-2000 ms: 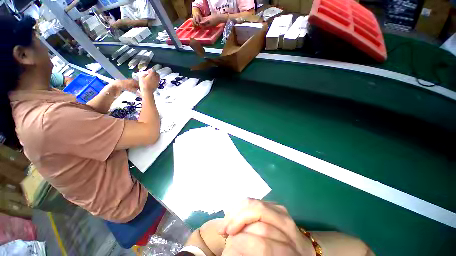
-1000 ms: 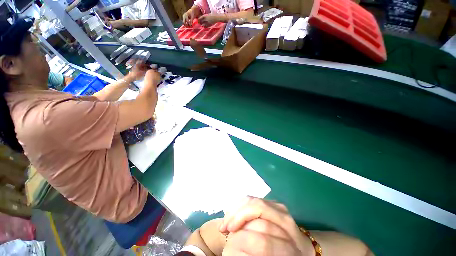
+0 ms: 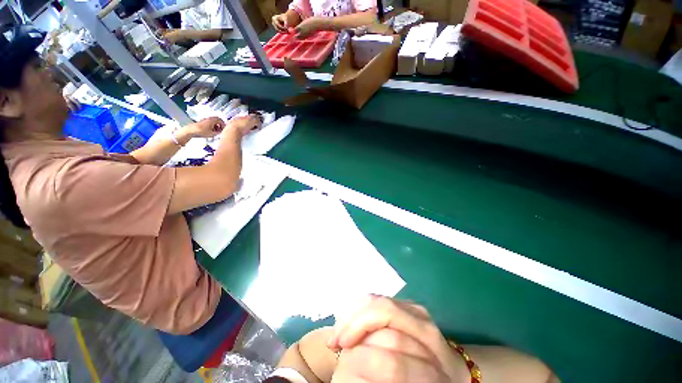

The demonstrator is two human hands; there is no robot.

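Note:
A fanned stack of thin white sheets (image 3: 321, 250) lies flat on the green bench just beyond my hands. My left hand (image 3: 320, 354) and my right hand (image 3: 400, 340) are clasped together at the bottom edge, fingers folded, with no object showing between them. The right wrist wears a beaded bracelet. The left hand is partly covered by the right and cut off by the frame. Both hands are on the near side of the stack.
A seated person (image 3: 97, 202) at the left works over a white board (image 3: 224, 228) and white packets (image 3: 273, 135). Blue bins (image 3: 127, 133) stand beyond. Across the green belt (image 3: 478, 187) are an open carton (image 3: 366, 78), white boxes (image 3: 430, 48) and red trays (image 3: 523, 37). Clear plastic hangs below the bench edge.
The neighbouring person's hands have moved over the white packets, and another blue bin surface shows behind them. My hands and the sheet stack have not moved.

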